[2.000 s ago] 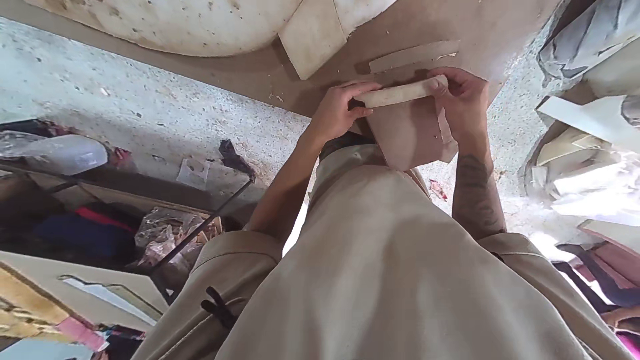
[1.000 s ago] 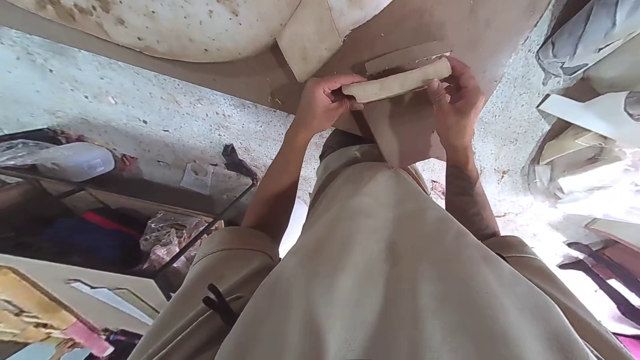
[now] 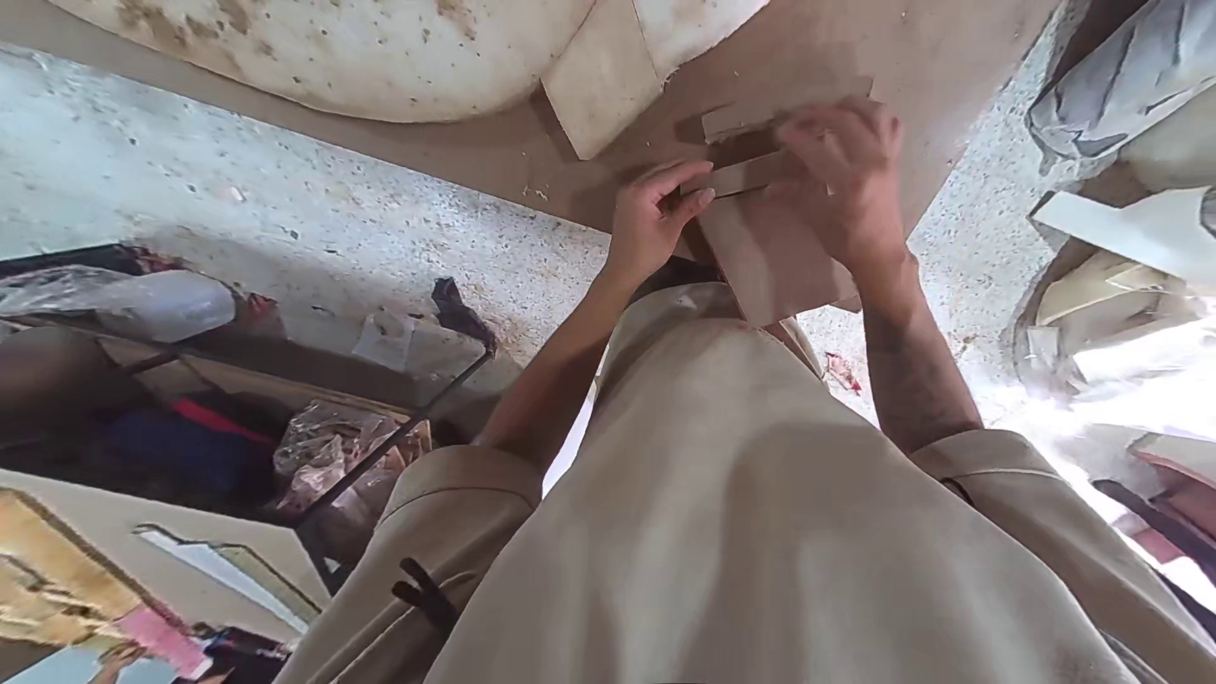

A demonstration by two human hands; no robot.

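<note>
Between finger and thumb, my left hand (image 3: 660, 214) grips one end of a narrow pale strip (image 3: 746, 177). My right hand (image 3: 845, 171) is blurred over the strip's other end, fingers bent; whether it grips the strip is not clear. Just beyond lies a second flat strip (image 3: 736, 119) on the brown work surface, partly behind the right hand. Below the hands, a brownish flat sheet (image 3: 769, 256) reaches over the surface's near edge toward my lap. A pale angular piece (image 3: 603, 85) lies to the left, beside a large rounded, stained pale piece (image 3: 380, 57).
The brown work surface (image 3: 475, 157) ends in a slanting edge above a speckled floor (image 3: 361, 218). At lower left stands a dark-framed bin (image 3: 209, 370) with plastic bags and scraps. Cut sheets (image 3: 1140, 228) and a grey wrapped bundle (image 3: 1121, 85) lie at right.
The strip between my hands was a thicker-looking pale roll or bar; it now appears thinner and lower. My right hand has moved up over its right end.
</note>
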